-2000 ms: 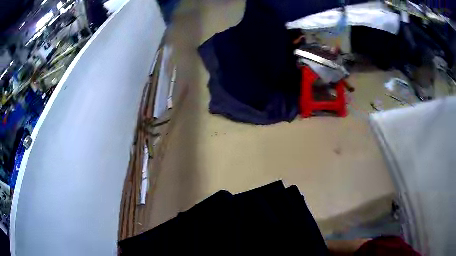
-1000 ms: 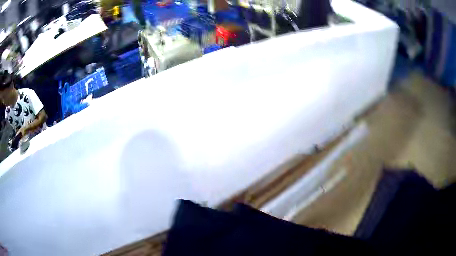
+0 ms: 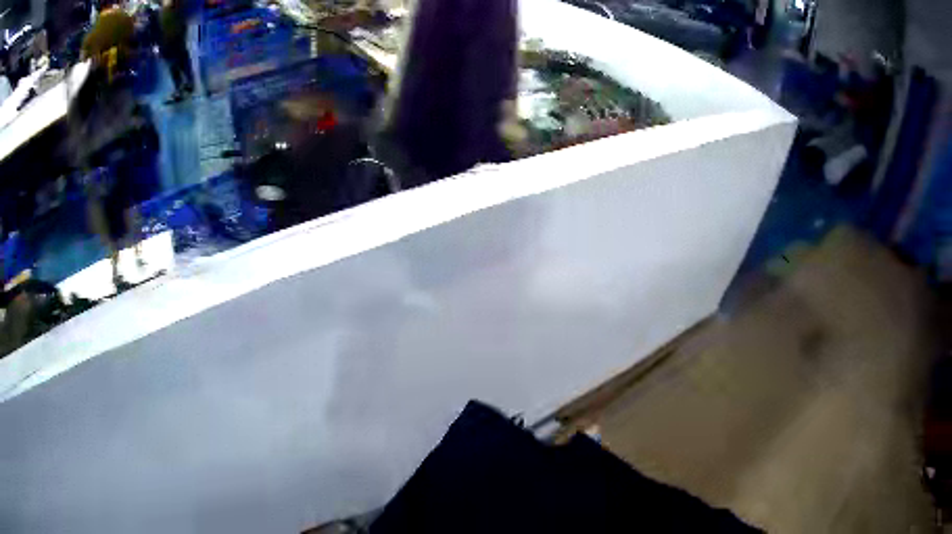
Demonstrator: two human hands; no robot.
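A dark, near-black garment stack (image 3: 532, 485) shows at the bottom centre, close in front of me. Its upper edge is uneven, with a raised corner left of the middle. The picture's lower edge cuts it off, so its full size is hidden. Neither of my hands is in the picture.
A long white partition (image 3: 438, 313) crosses from the lower left to the upper right. Beige floor (image 3: 752, 407) lies right of it, blue floor beyond its far end. Behind it are a blurred dark purple upright shape (image 3: 454, 83), blue things and blurred people. Fabric rolls (image 3: 906, 156) seem to stand far right.
The view has swung from the floor with the red stool to the partition. The partition's far end now shows nearer, and the dark stack still shows at the bottom, covering less of the right side.
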